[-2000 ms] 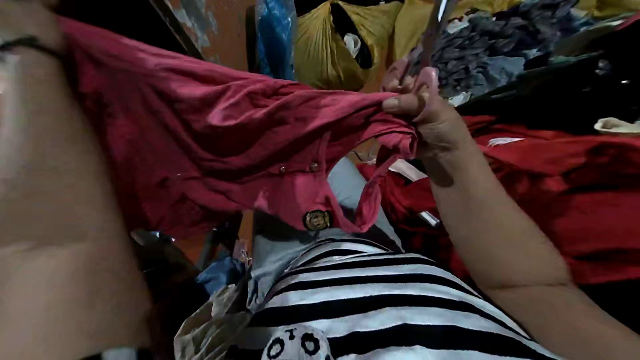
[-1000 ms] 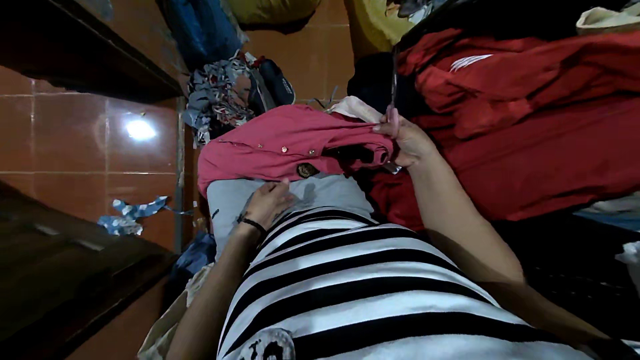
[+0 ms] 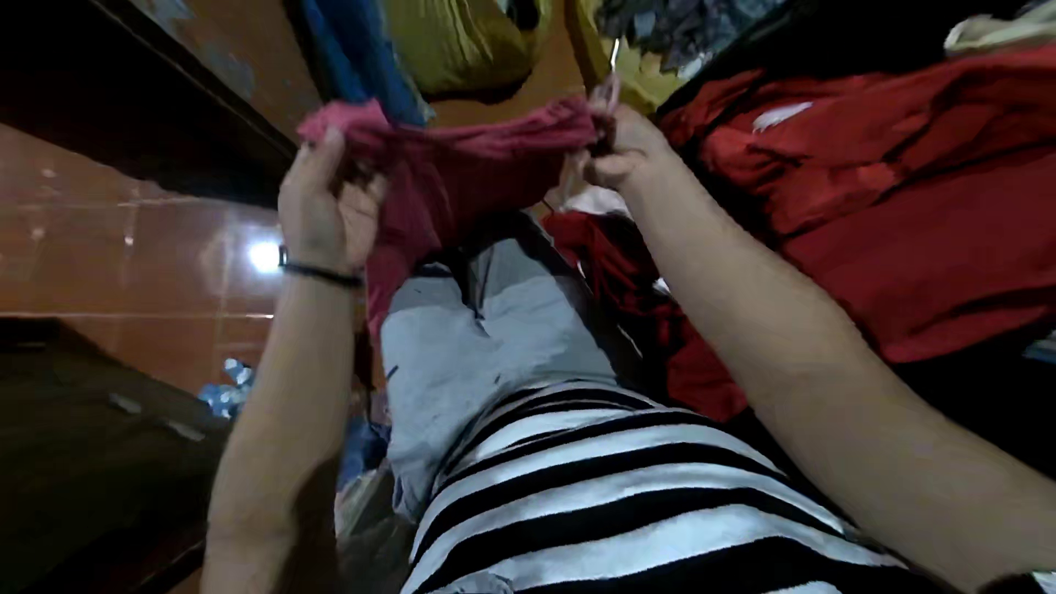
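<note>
A pink-red garment hangs stretched between my two hands, above my lap in grey trousers. My left hand, with a dark band at the wrist, grips its bunched left end between thumb and fingers. At the other end, my right hand pinches the cloth and also holds scissors with pink handles, the blades pointing away from me. The scissors are partly hidden by the fingers and blurred. The lower part of the garment drapes down toward my left thigh.
Red clothes are heaped at the right, with more red cloth beside my thigh. Ahead lie a yellow-olive cloth sack, a blue cloth or bag and a grey textile pile. A dark piece of furniture stands at the lower left on tiled floor.
My left hand was resting on my lap by the garment a second ago and now holds its left end. The garment has been lifted from my lap and pulled out between both hands.
</note>
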